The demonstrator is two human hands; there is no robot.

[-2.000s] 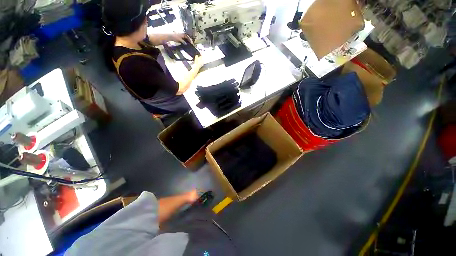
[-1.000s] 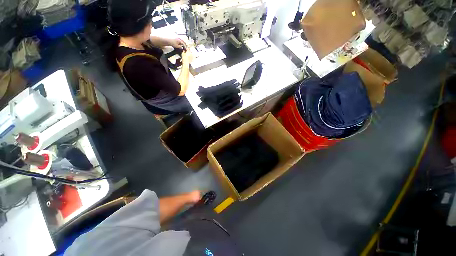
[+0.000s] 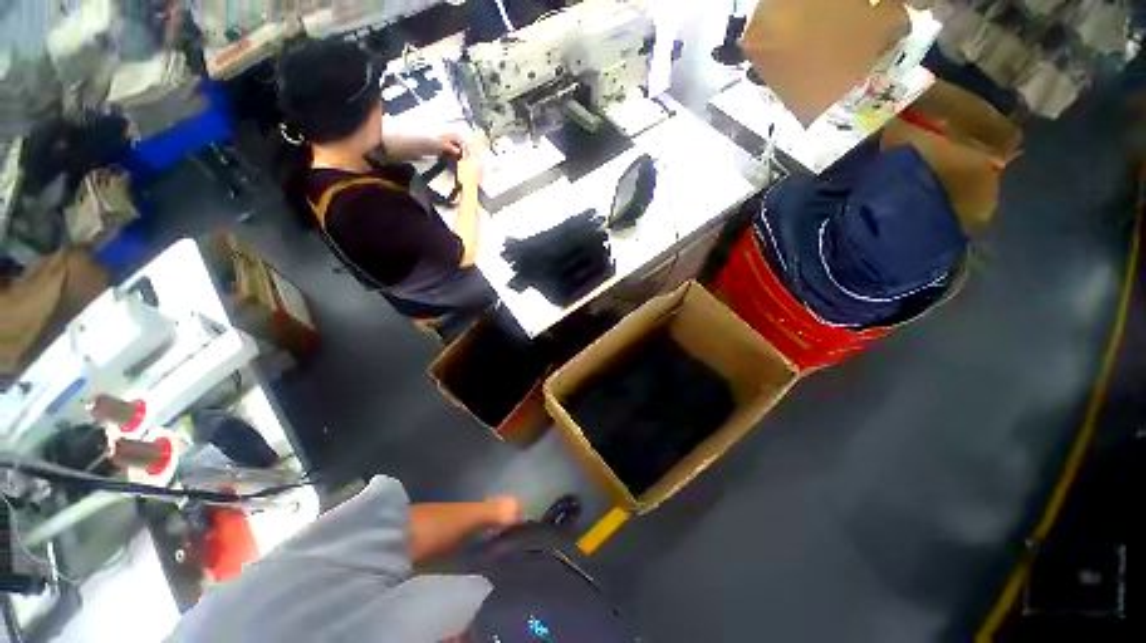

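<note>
My left hand [image 3: 504,513] shows small and blurred at the bottom centre, at the end of my bare forearm below a grey sleeve. A small dark object [image 3: 563,509] lies just beyond my fingers. I cannot tell what it is or whether my hand touches it. My dark apron [image 3: 547,603] with a small blue mark is below. My right hand is out of the picture. An open brown carton [image 3: 754,399] with dark pieces inside stands on the floor ahead.
A coworker [image 3: 390,226] sits at a white table [image 3: 685,189] with a sewing machine [image 3: 566,63] and black pieces [image 3: 559,258]. Navy bag bodies [image 3: 886,232] fill a red container [image 3: 785,308]. Thread cones [image 3: 138,455] stand on the left machine table. A yellow floor line [image 3: 1081,452] runs at right.
The view has shifted, so the cartons and left table sit further right. The dark object, earlier against my left hand, now shows further from my fingers. The coworker's hands have moved closer together.
</note>
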